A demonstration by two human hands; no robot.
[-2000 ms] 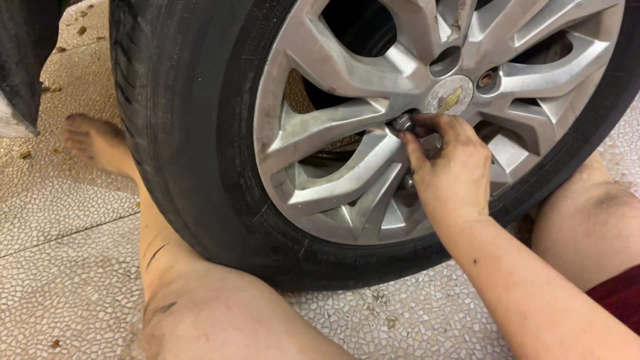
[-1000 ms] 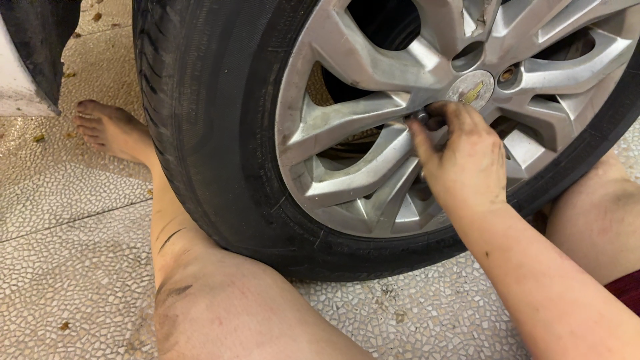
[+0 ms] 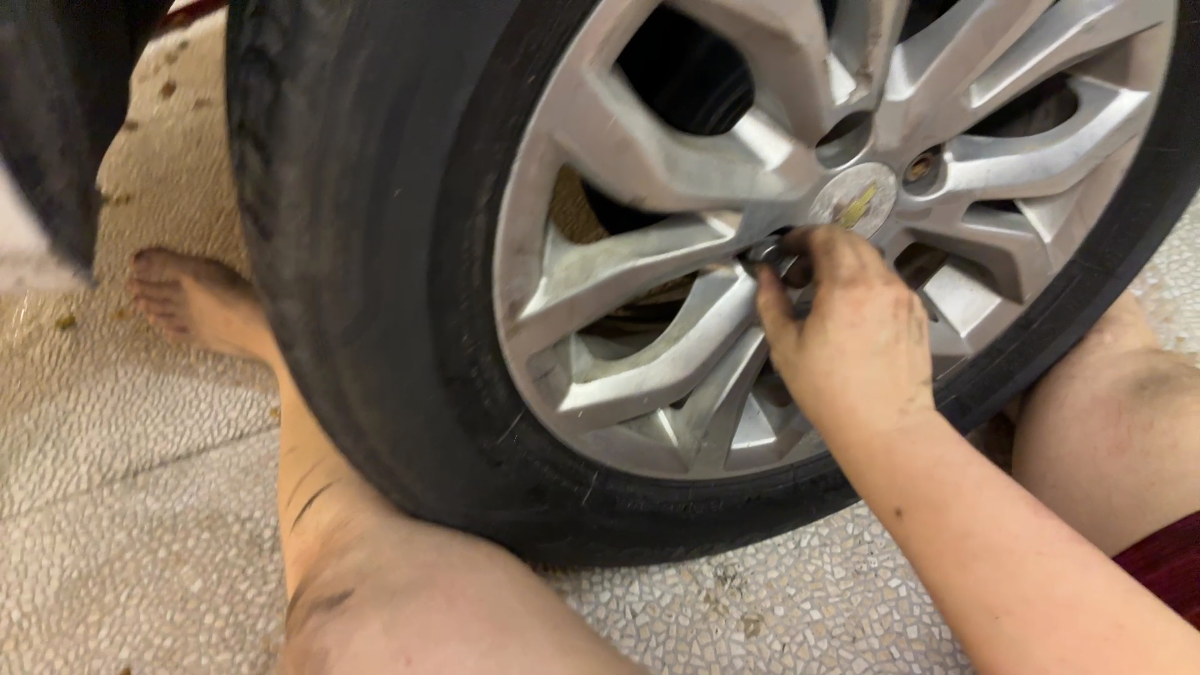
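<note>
My right hand [image 3: 848,323] has its thumb and fingers closed on a metal lug nut [image 3: 771,251] at a lug hole of the silver alloy wheel [image 3: 656,169], just lower left of the Chevrolet center cap [image 3: 855,202]. Dark smudges mark the fingers. Right of the cap, a rusty stud end shows in another lug hole [image 3: 923,169]; the hole above the cap looks dark inside. Around the rim sits a black rubber tire [image 3: 375,234], upright between my legs. My left hand is out of view.
My bare left foot [image 3: 197,300] and bent leg are beside the tire at left, my other leg at right. A dark and white car body part [image 3: 56,141] stands at upper left. Pebbled mosaic tile floor [image 3: 141,525] lies below, with small bits of debris.
My right hand stays at the same lug hole; its fingers have shifted around the lug nut, which shows more plainly now than one second ago.
</note>
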